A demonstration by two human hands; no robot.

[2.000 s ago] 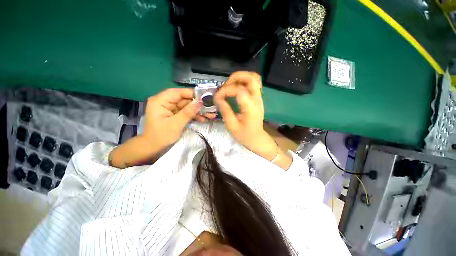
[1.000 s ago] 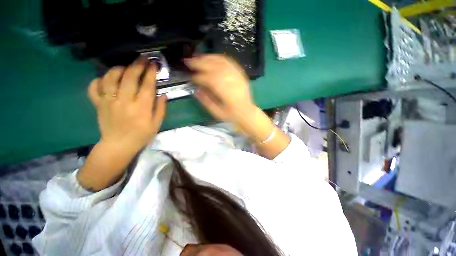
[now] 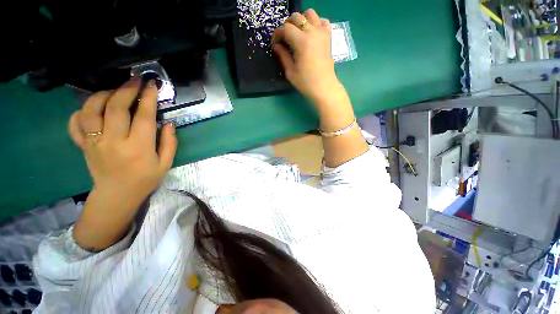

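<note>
The silvery module (image 3: 165, 91) with a dark round centre sits in the fixture nest (image 3: 191, 97) under the black toggle press (image 3: 123, 37). My left hand (image 3: 126, 132) has its fingertips on the module and holds it there, with the thumb by the silver base plate (image 3: 215, 101). My right hand (image 3: 310, 58) is over the right edge of the black parts tray (image 3: 261, 76), thumb and fingertips close together beside the heap of tiny metal pins (image 3: 261, 15). Whether a pin is between them cannot be seen.
A small clear bag (image 3: 342, 43) with white content lies right of the parts tray, partly behind my right hand. A blister tray (image 3: 15, 276) with black parts is at the lower left. Grey equipment (image 3: 417, 165) stands at the right, below the green mat's edge (image 3: 393, 92).
The module has gone from both hands into the nest. My left hand stays on it. My right hand has moved from beside the press to the parts tray. The view has shifted right.
</note>
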